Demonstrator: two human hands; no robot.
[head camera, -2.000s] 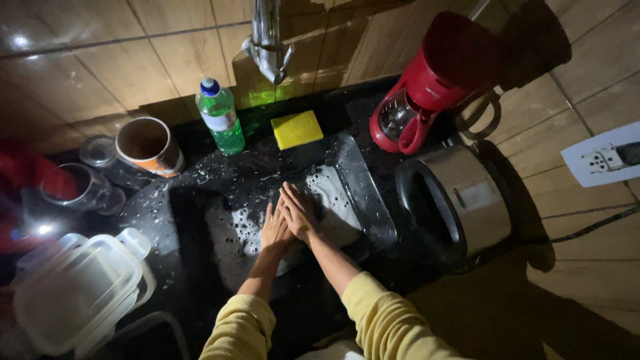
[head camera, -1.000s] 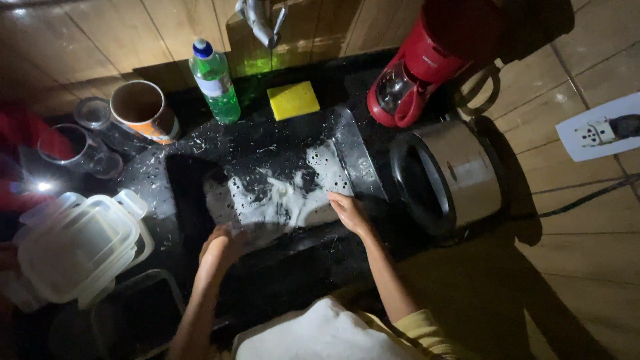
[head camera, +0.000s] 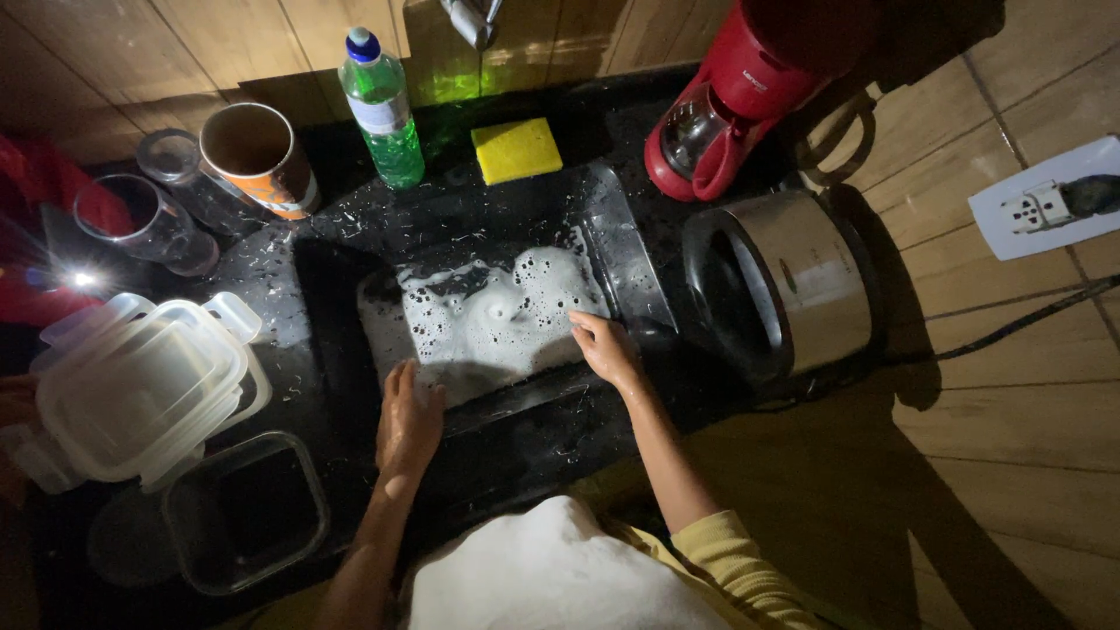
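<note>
White foam lies on water in a black sink basin (head camera: 499, 319). At the basin's left front edge is my left hand (head camera: 409, 418), its fingers loosely apart with nothing seen in them. My right hand (head camera: 604, 346) is at the right side of the foam, fingers bent, fingertips near the suds; nothing shows in its grasp. Behind the basin lie a yellow sponge (head camera: 516, 150) and, to its left, a green bottle with a blue cap (head camera: 382, 114) standing upright. A metal faucet (head camera: 470, 19) hangs above the back edge.
Stacked plastic lids (head camera: 144, 385) and a clear container (head camera: 245, 512) are on the left, with a cup (head camera: 258, 162) and glasses (head camera: 149, 223) behind. A red coffee maker (head camera: 726, 105) and a steel-sided appliance (head camera: 787, 284) stand right. Part of another person's hand (head camera: 16, 398) shows at far left.
Two seconds ago my hands were together over the basin; now they are apart at its left and right sides. The foam has spread into a wide layer with a swirl.
</note>
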